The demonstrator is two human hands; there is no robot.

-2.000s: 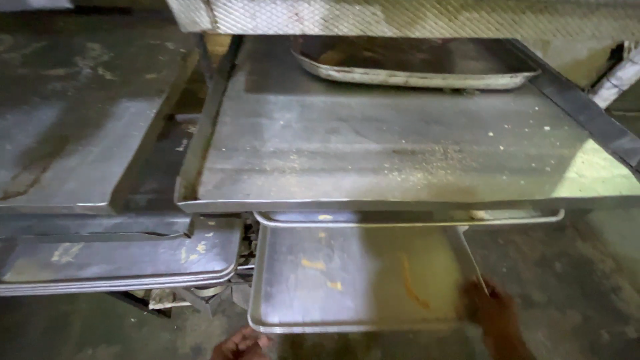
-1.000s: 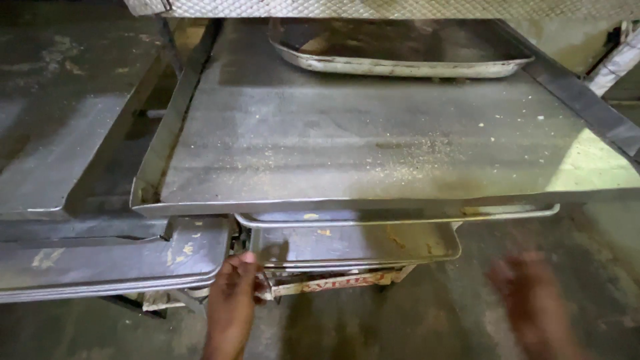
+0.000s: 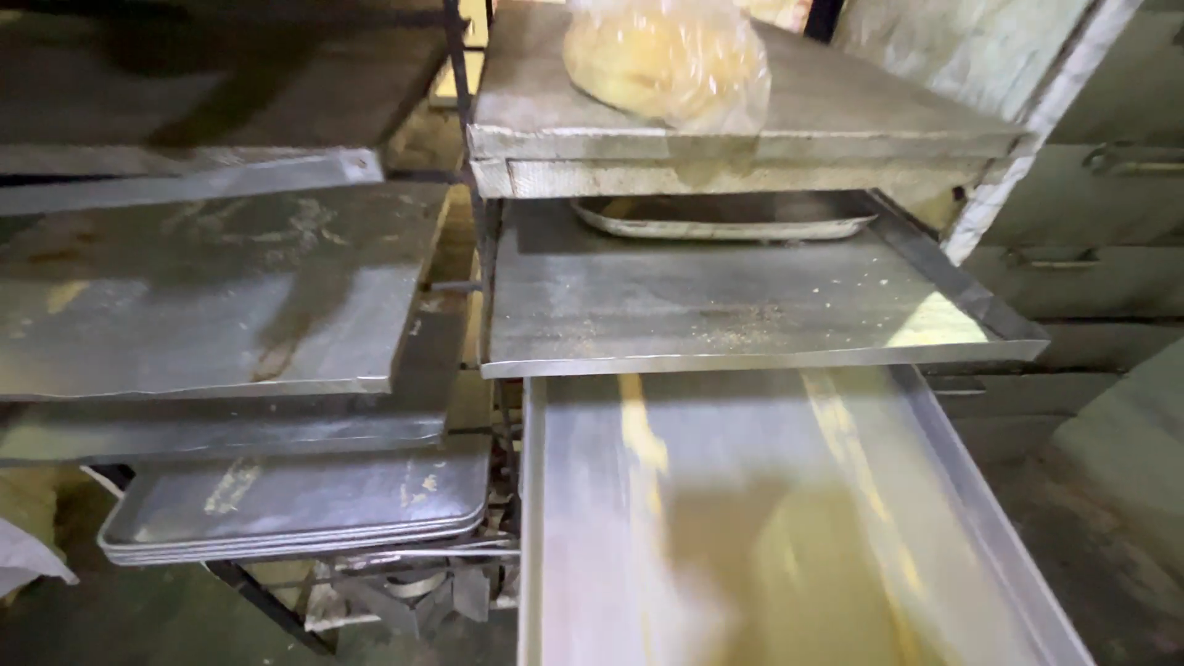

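Note:
A long metal baking tray (image 3: 740, 518) with yellowish streaks juts out from below a metal shelf tray (image 3: 647, 305), and its near end runs off the bottom of the view. Neither of my hands shows, so what they hold or touch cannot be told. Crumbs dot the shelf tray, and a shallow oblong pan (image 3: 731, 227) lies at its back. Above it, a clear plastic bag with pale yellow contents (image 3: 666, 60) rests on a board-like top shelf (image 3: 832, 125).
At left, wide metal trays (image 3: 213, 296) stick out of a dark rack. Beneath them lies a stack of baking sheets (image 3: 305, 499) on a metal frame (image 3: 268, 601). Metal drawers or doors with handles (image 3: 1064, 264) stand at right.
Both hands, seen low in the earlier frames, have left the view. The streaked tray now reaches far out below the shelf tray. The view has shifted, showing the bag on top.

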